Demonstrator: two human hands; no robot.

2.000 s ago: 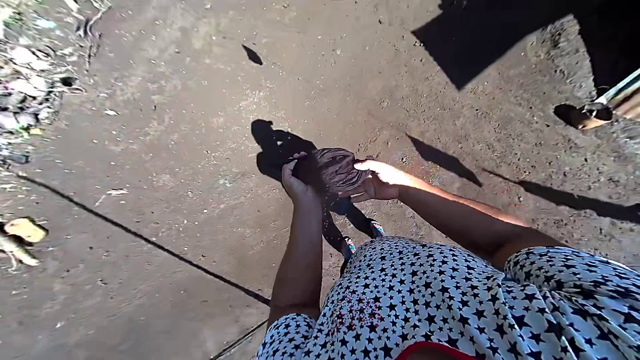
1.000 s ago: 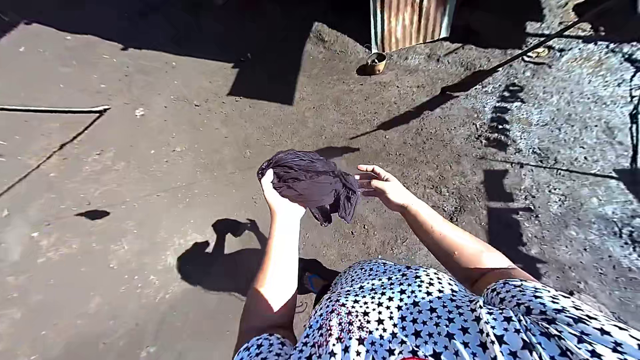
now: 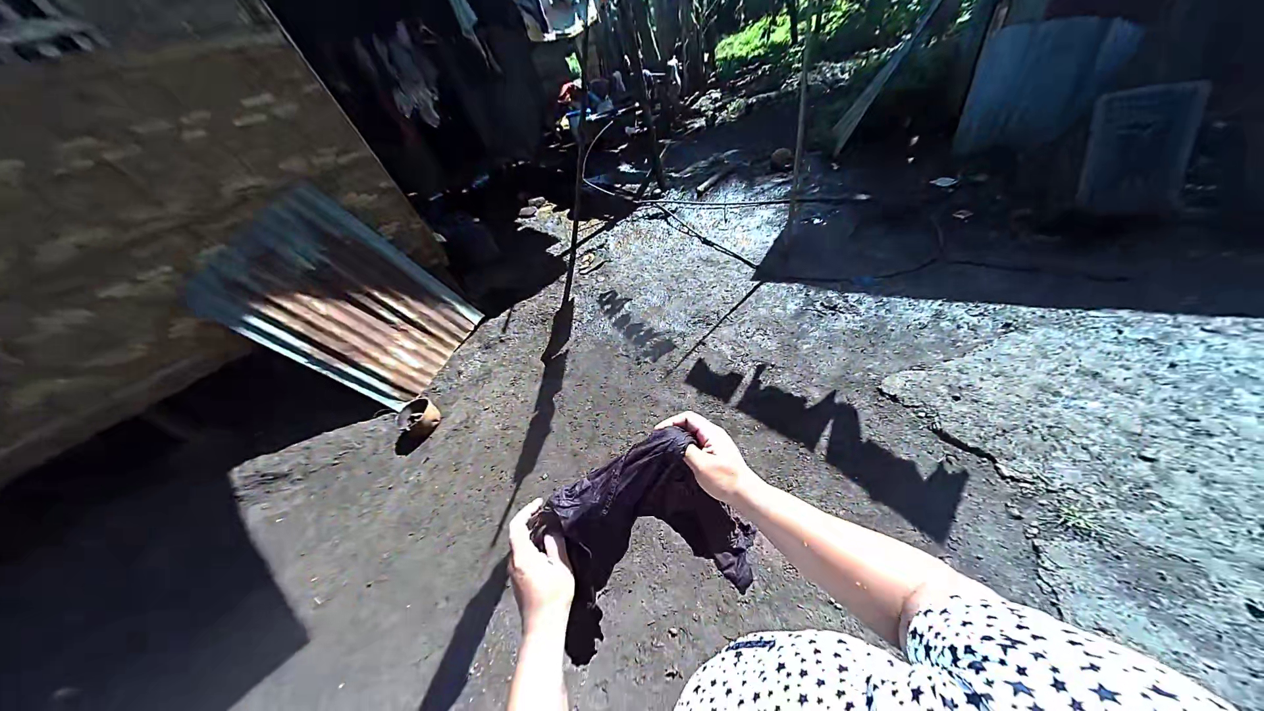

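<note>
A dark, crumpled cloth garment hangs between my two hands, over bare ground. My left hand grips its left end, with the fingers curled around the fabric. The upper right end is pinched in my right hand. Between the hands the cloth is stretched in a loose band, and its lower parts droop below, one under each hand. The garment's exact kind cannot be told.
A rusty corrugated metal sheet leans by a block wall at left, with a small round container at its foot. Thin poles stand ahead. Hung cloths are at the back. Cracked ground lies at right.
The cloth was bunched up; it is now spread between both hands. My right hand, apart from the cloth one second ago, now grips it. The view has swung up toward the yard.
</note>
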